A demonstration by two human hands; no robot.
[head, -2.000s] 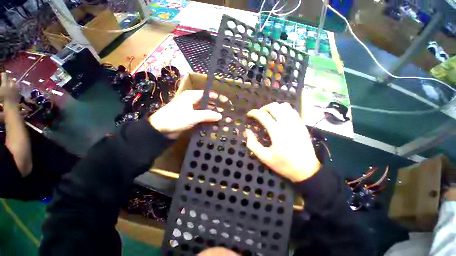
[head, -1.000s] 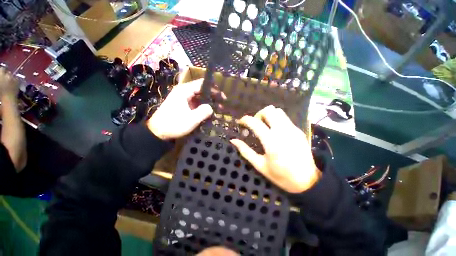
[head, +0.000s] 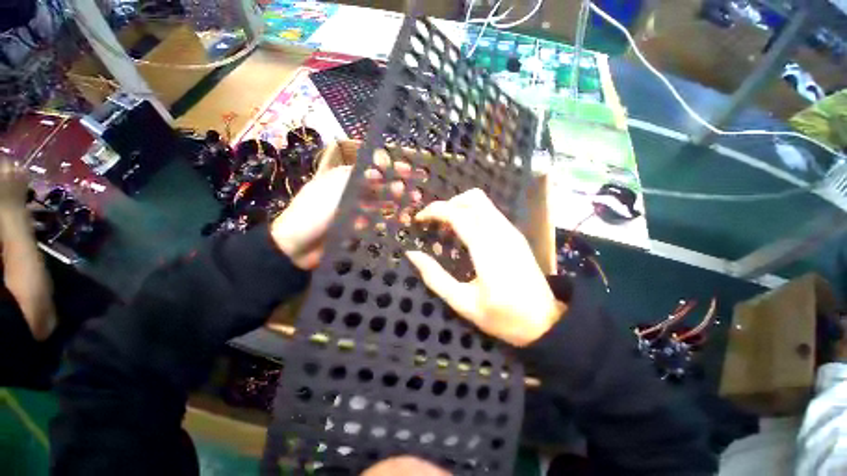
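Note:
A large black perforated sheet (head: pixel 395 321) stands over an open carton (head: pixel 540 218) in front of me, its far part bent upward. My left hand (head: pixel 316 216) holds the sheet's left edge; its fingers are behind the sheet and show through the holes. My right hand (head: pixel 488 270) lies on the sheet's near face, fingertips at the holes near the middle, thumb and forefinger apart. Small pieces at the holes under the fingers are too small to tell clearly. The carton's inside is mostly hidden by the sheet.
Wired round units (head: pixel 251 172) cluster left, and a few (head: pixel 671 351) lie right. A black boxy device (head: pixel 139 139) stands far left. A spare perforated sheet (head: pixel 348 93) lies beyond the carton. A brown box (head: pixel 775 349) is at right. A person's arm (head: pixel 23 251) is left, a white sleeve (head: pixel 825 423) right.
My left hand's thumb has moved off the near face, and its fingers now show behind the sheet. The sheet's far part has tilted and shifted left. My right hand has moved slightly left.

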